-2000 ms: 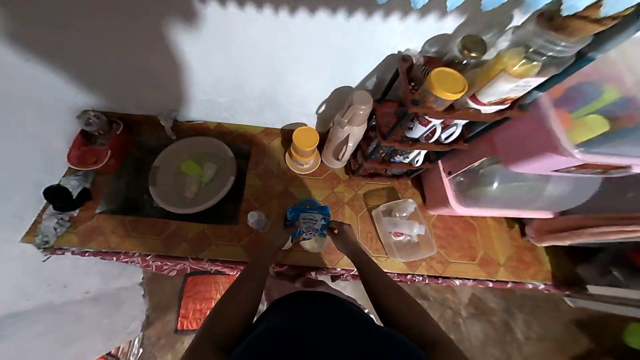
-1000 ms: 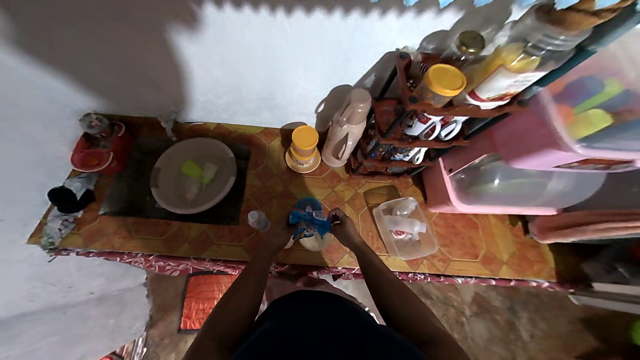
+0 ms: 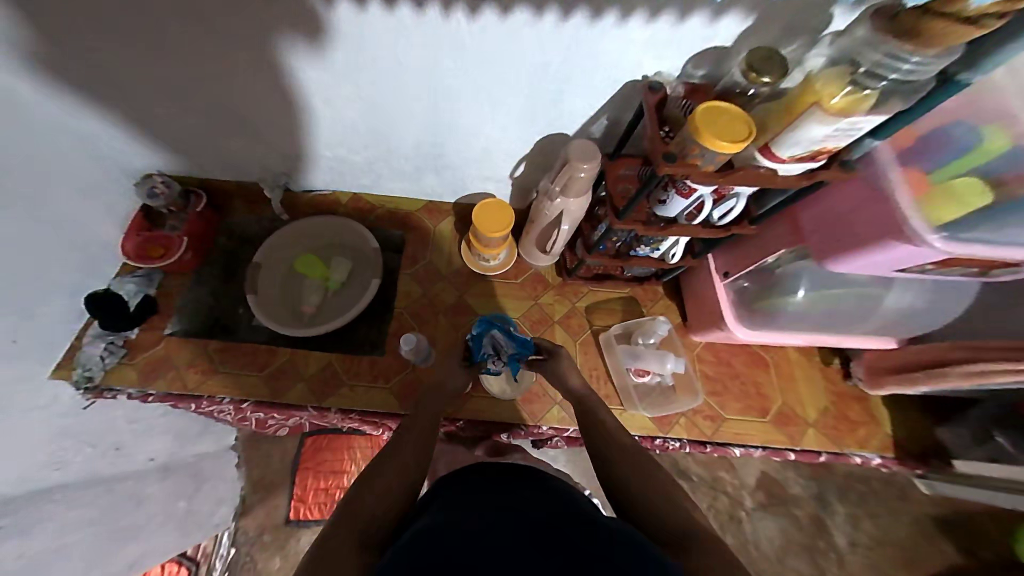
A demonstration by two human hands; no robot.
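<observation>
Near the counter's front edge, a blue plastic packet point(image 3: 500, 346) is held between my two hands, its film crumpled. My left hand point(image 3: 454, 370) grips its left side, the fingers partly hidden. At its right side my right hand point(image 3: 550, 362) pinches the film. Just below the packet is a pale round lid or bowl point(image 3: 508, 386), partly covered by it. A small clear plastic bottle or cup point(image 3: 416, 350) is left of my left hand. To the right of my right hand sits a clear plastic container point(image 3: 694, 394) with a baby bottle point(image 3: 652, 360) inside.
A round basin point(image 3: 264, 312) with green items lies in the sink at left, beside a red basket point(image 3: 188, 248). Behind my hands stand yellow-lidded containers point(image 3: 492, 224) and a beige thermos flask point(image 3: 560, 204). A brown rack point(image 3: 688, 228) and pink storage bins point(image 3: 712, 308) are at right.
The packet between my hands was spread flatter, its printed face showing, two seconds ago; now it is crumpled. Both hands remain in about the same place.
</observation>
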